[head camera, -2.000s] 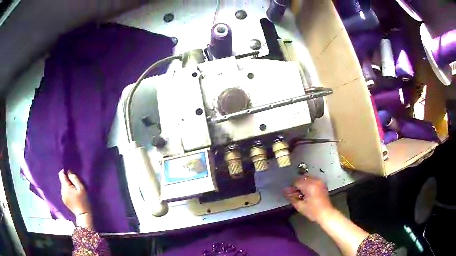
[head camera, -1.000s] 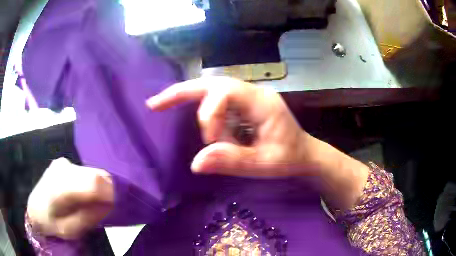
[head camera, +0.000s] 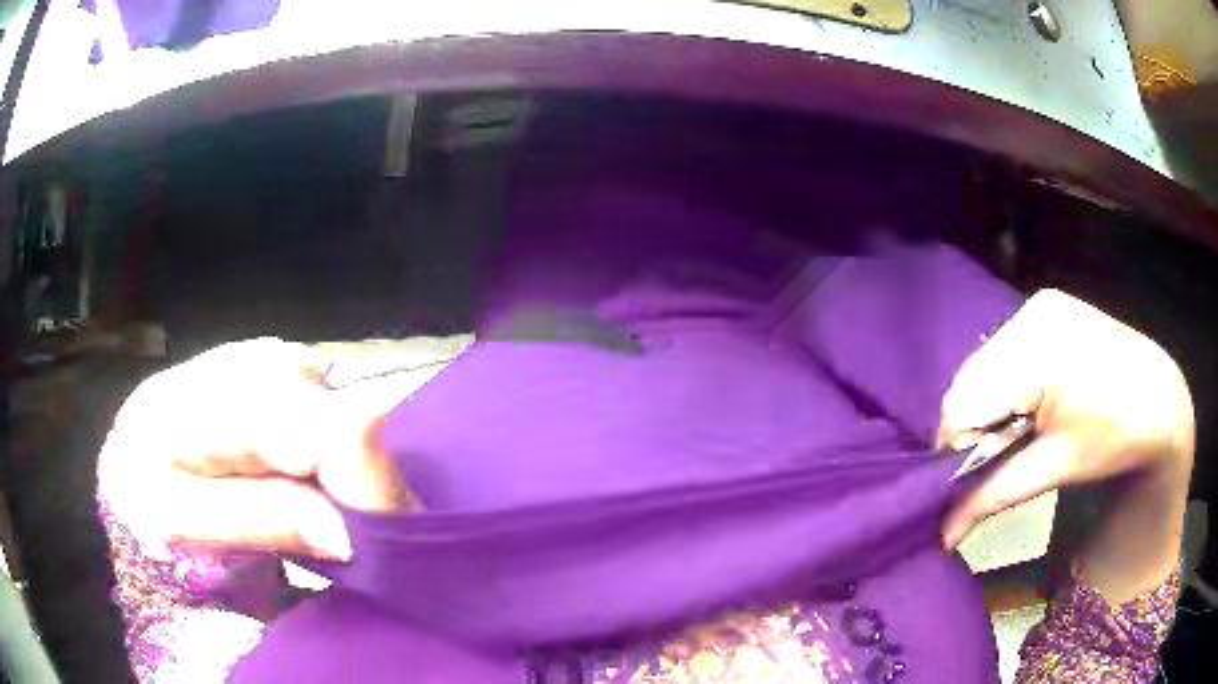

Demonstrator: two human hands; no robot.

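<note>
A purple fabric piece (head camera: 641,535) is stretched between my two hands, low over my lap, with a folded edge running across. My left hand (head camera: 247,454) grips its left end between thumb and fingers. My right hand (head camera: 1082,414) grips its right end and also holds small metal thread snips (head camera: 991,448), their blades pointing left. More of the purple cloth hangs beyond the fold. The picture is partly blurred.
The white table (head camera: 601,30) with its dark reddish front edge (head camera: 401,70) curves across the top. A cream base plate (head camera: 855,11) is cut off at the top. Purple cloth (head camera: 200,20) lies on the table at upper left. Under the table it is dark.
The view has tilted down from the machine to my lap. The purple cloth has come off the table, and my right hand, with no cloth before, now grips its right end.
</note>
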